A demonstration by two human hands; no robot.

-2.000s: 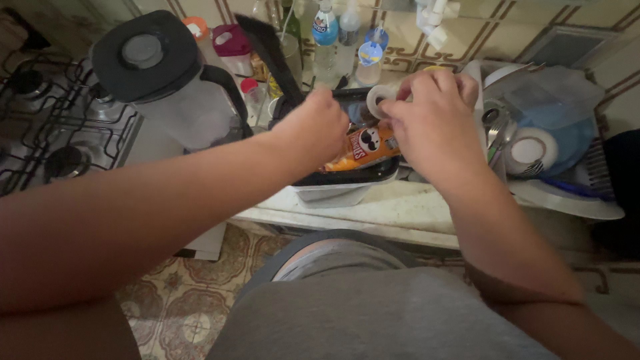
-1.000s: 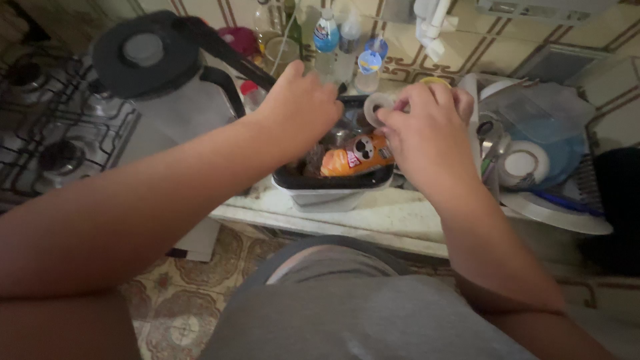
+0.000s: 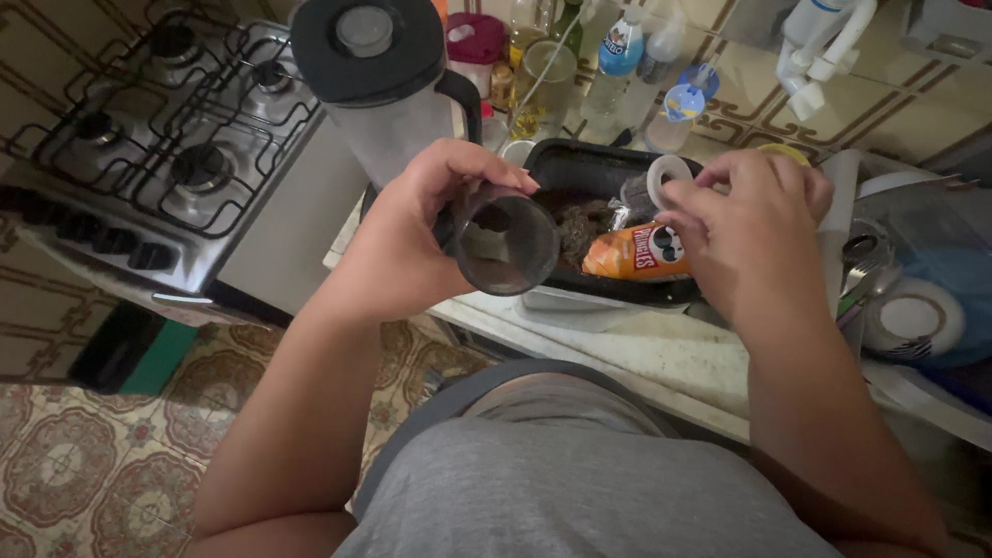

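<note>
My left hand [image 3: 422, 232] grips a dark translucent cylindrical vessel [image 3: 508, 244], tilted so its round mouth faces the camera. It is beside the left end of a black rectangular bin [image 3: 612, 152]. Over the bin's right part, my right hand [image 3: 736, 201] pinches a white plastic ring [image 3: 669, 180] with its fingertips. A greyish part [image 3: 637, 195] shows just left of the ring; whether they are joined is unclear. Inside the bin are a dark crumbly clump [image 3: 581, 232], crumpled foil and an orange Pringles packet [image 3: 632, 252]. The vessel's far end is hidden by my left hand.
A blender jug [image 3: 387, 116] with a black lid stands at left, beside the gas stove [image 3: 167, 124]. Bottles [image 3: 616, 74] and a glass jug [image 3: 542, 85] line the tiled wall. A dish rack [image 3: 849, 232] with plates and cutlery is at right, below a white tap [image 3: 806, 62].
The long dark object in my left hand slanted up and left before; now a dark vessel's open mouth faces the camera there. My right hand stays over the bin with the white ring.
</note>
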